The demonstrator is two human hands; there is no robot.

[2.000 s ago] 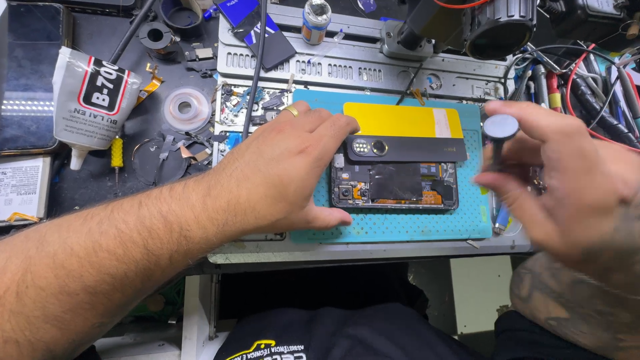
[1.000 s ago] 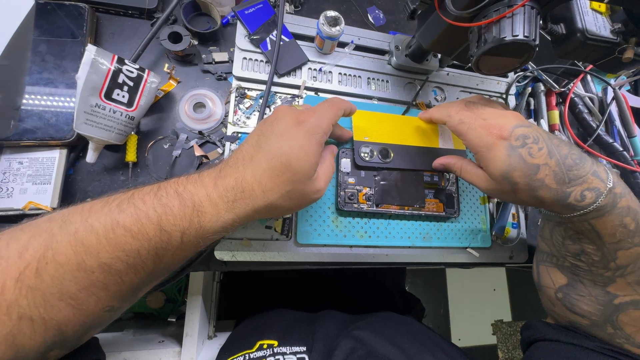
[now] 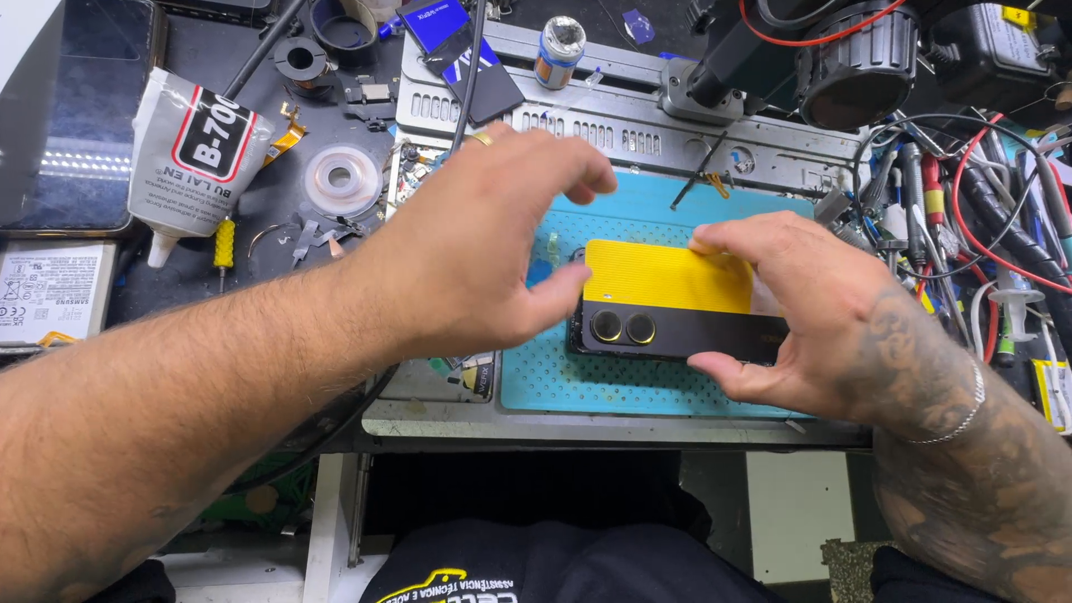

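Observation:
A phone's yellow and black back cover (image 3: 670,280) lies over the phone body on the turquoise perforated mat (image 3: 569,389), its two round camera lenses at the lower left. The insides of the phone are hidden beneath it. My right hand (image 3: 796,310) grips the right part of the phone, thumb on the near long edge and fingers on the far one. My left hand (image 3: 511,243) is at the phone's left end, its fingers apart and raised, with the thumb beside the cover's left edge. Nothing is held in it.
A B-700 glue tube (image 3: 197,151), a clear spool (image 3: 342,180) and a phone battery (image 3: 52,289) lie at the left. Behind the mat are a small jar (image 3: 559,52) and a metal rail (image 3: 628,126). Tools and cables (image 3: 946,209) crowd the right, below a dark round device (image 3: 858,75).
The cover, earlier set toward the far side with the phone's insides exposed, now lies over the body. My left hand has opened away from it. The grey round-topped object in my right hand two seconds ago is gone from it.

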